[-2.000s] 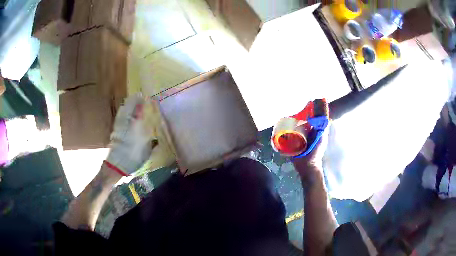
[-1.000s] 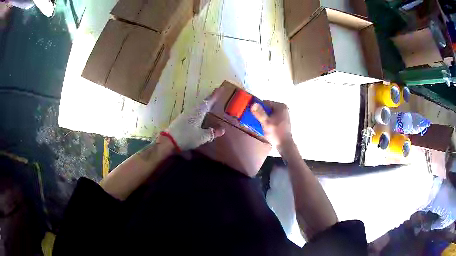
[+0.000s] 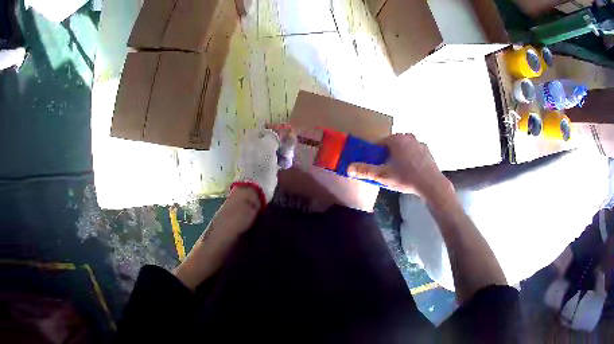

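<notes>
A brown carton (image 3: 347, 115) lies at the near edge of the pale worktable, in front of my body, with its flaps shut. My right hand (image 3: 409, 163), bare, is closed on the blue body of the tape gun (image 3: 336, 152). Its orange-red head lies over the middle of the carton. My left hand (image 3: 259, 161), in a white knitted glove with a red cuff, is at the carton's left side near the head of the tape gun. Its fingers are blurred, and I cannot tell whether they grip the carton or the tape.
Shut cartons (image 3: 165, 97) stand at the left of the worktable (image 3: 296, 60). An open carton (image 3: 411, 30) stands at the upper right. Yellow tape rolls (image 3: 524, 62) and a water bottle (image 3: 564, 94) are on the right side board. White material (image 3: 498, 215) covers the near right.
The open carton in front of me is now shut. My right hand has brought the tape gun onto it, then moved slightly right. My left hand has moved to the carton's left side.
</notes>
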